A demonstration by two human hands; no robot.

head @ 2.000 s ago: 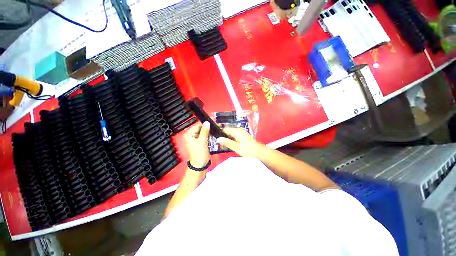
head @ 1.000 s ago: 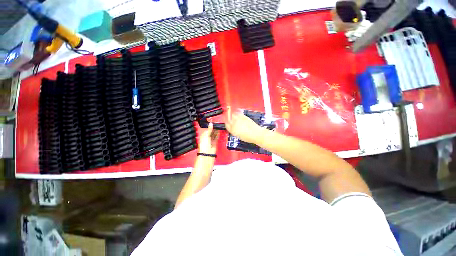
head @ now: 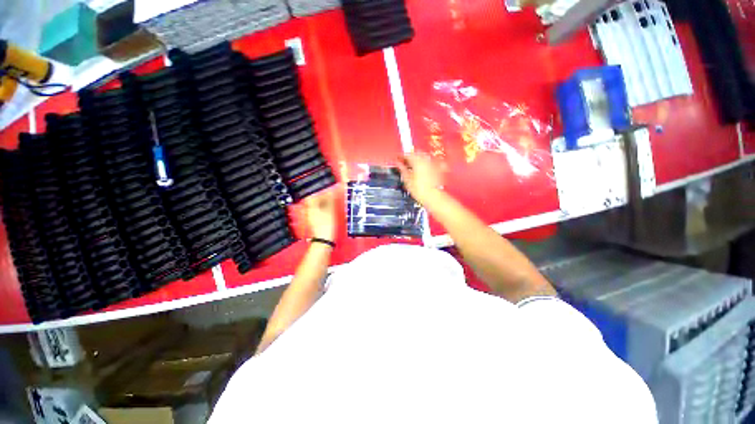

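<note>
The flat pack (head: 382, 209), dark with shiny silver-white lines, lies on the red sheeting directly before me. My left hand (head: 321, 214) is blurred and lies left of the pack, at the lower right edge of the large group of black bodies (head: 178, 166). Its fingertips touch or nearly touch the last bodies of the right column; whether it grips one is not clear. My right hand (head: 420, 175) is blurred at the pack's upper right corner; its fingertips and anything in them cannot be made out.
A blue-handled screwdriver (head: 161, 164) lies on the large group. A short row of black bodies (head: 377, 25) is at the upper centre. Crinkled clear film (head: 488, 132) lies right of centre. A blue fixture (head: 593, 106) stands at a white plate (head: 592, 175), near a white slotted panel (head: 644, 54).
The long black body held between my hands no longer shows there. My left hand has moved to the group's edge, my right hand to the pack's upper right corner. The camera view has shifted.
</note>
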